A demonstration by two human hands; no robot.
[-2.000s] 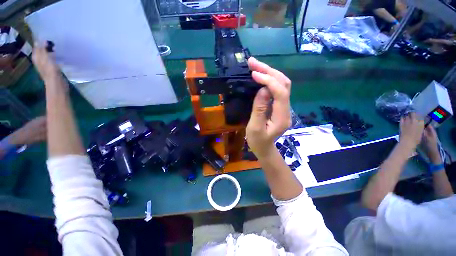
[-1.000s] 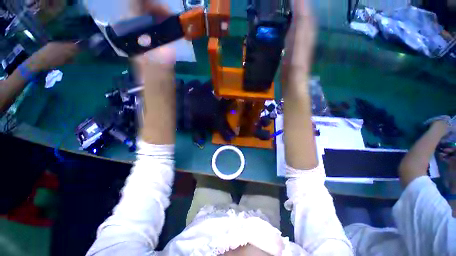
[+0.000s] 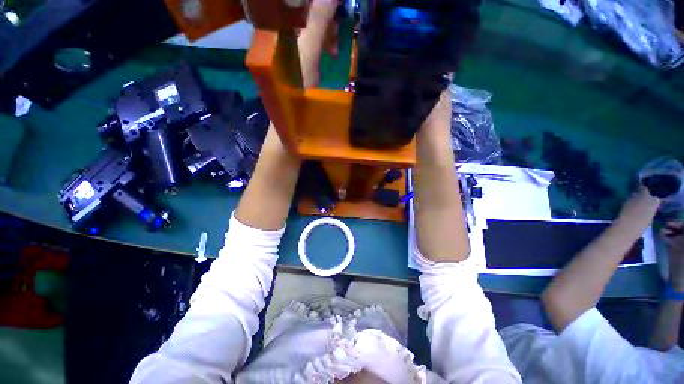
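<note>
The orange fixture (image 3: 322, 124) rises from its base on the bench at centre, with its upper part near the camera. A black device (image 3: 409, 71) with a lit blue screen stands upright against its right side. My left hand (image 3: 319, 41) shows partly through the fixture's opening, behind the orange frame; its fingertips and any hold are hidden. My right hand (image 3: 439, 112) is mostly hidden behind the black device; only the wrist area and forearm show, so its grip cannot be seen.
Stacked black units (image 3: 154, 112) lie left. A white ring (image 3: 327, 247) is at the front edge. White paper (image 3: 510, 195) and a black strip sheet (image 3: 536, 244) lie right, with loose black parts (image 3: 574, 169) beyond. A neighbour's arm (image 3: 596, 251) reaches in at right.
My left hand has moved from the far left to behind the fixture. The device now shows a lit screen, and my right hand has gone behind it. The fixture's top appears larger and nearer.
</note>
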